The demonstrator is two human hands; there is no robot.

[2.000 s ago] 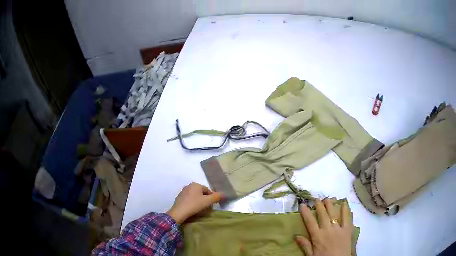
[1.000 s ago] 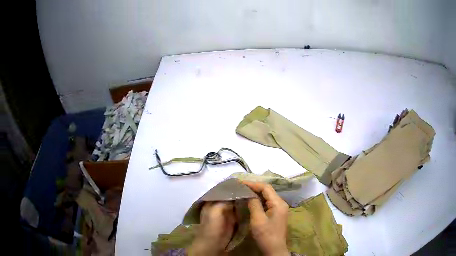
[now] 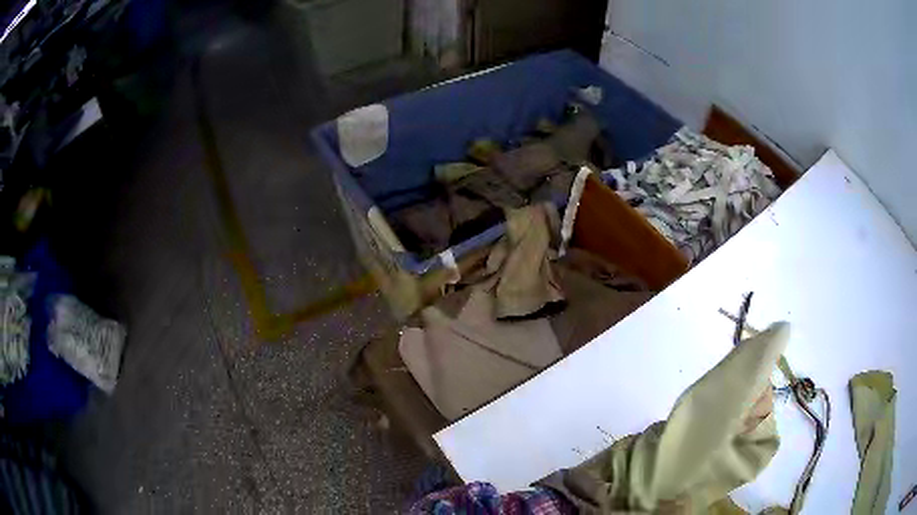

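An olive-green sleeve piece [image 3: 704, 433] is raised over the near part of the white table [image 3: 603, 387], its grey-brown end near my plaid left cuff [image 3: 488, 500]. My left hand is hidden, apparently inside or behind the cloth. A small skin-toned patch shows at the cloth's right side; I cannot tell which hand it belongs to. Knotted tie strips [image 3: 816, 433] lie right of the raised cloth. Another olive sleeve piece [image 3: 873, 438] lies flat near the right edge. A red bit of the thread snips [image 3: 909, 496] shows at the lower right corner.
Left of the table is a blue-lined bin [image 3: 463, 111] with brown and olive pieces. A brown box [image 3: 628, 226] beside it holds white-grey scrap strips [image 3: 704, 186]. Taupe pieces [image 3: 473, 352] hang by the table edge. Speckled floor with a yellow line [image 3: 246, 277] lies further left.
The view has swung left to the bin and floor. The sleeve piece worked by both hands is now lifted and stretched out near my left cuff. The taupe stack has left the picture.
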